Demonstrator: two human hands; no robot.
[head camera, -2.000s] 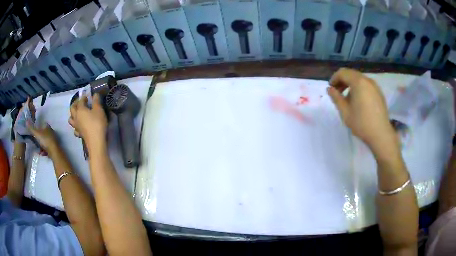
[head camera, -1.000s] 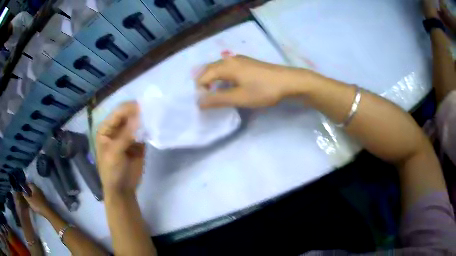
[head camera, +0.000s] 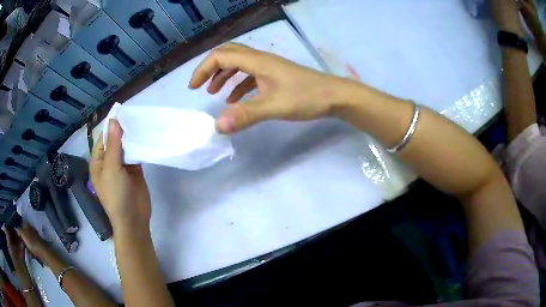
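A white protective bag (head camera: 170, 137) is held above the white work surface sheet (head camera: 239, 210). It looks limp, and nothing shows inside it. My left hand (head camera: 123, 180) grips the bag's left end, with the thumb on its near face. My right hand (head camera: 257, 90) is at the bag's right end with fingers spread and curved. Its thumb tip is at the bag's edge; whether it touches the bag I cannot tell. Several dark grey handheld fans (head camera: 87, 198) lie on the sheet left of my left hand, their round grilles showing.
A row of blue-grey retail boxes (head camera: 120, 51) curves along the far side, flaps standing open. Another worker's hands (head camera: 36, 243) are at the lower left. A person's arm with a black wristband (head camera: 513, 41) is at the upper right. The bench's dark front edge (head camera: 263, 261) runs below.
The view has swung left since the oldest frame, where no bag was in my hands. Since the middle frame, the bag is stretched out flatter and my right fingers have spread apart.
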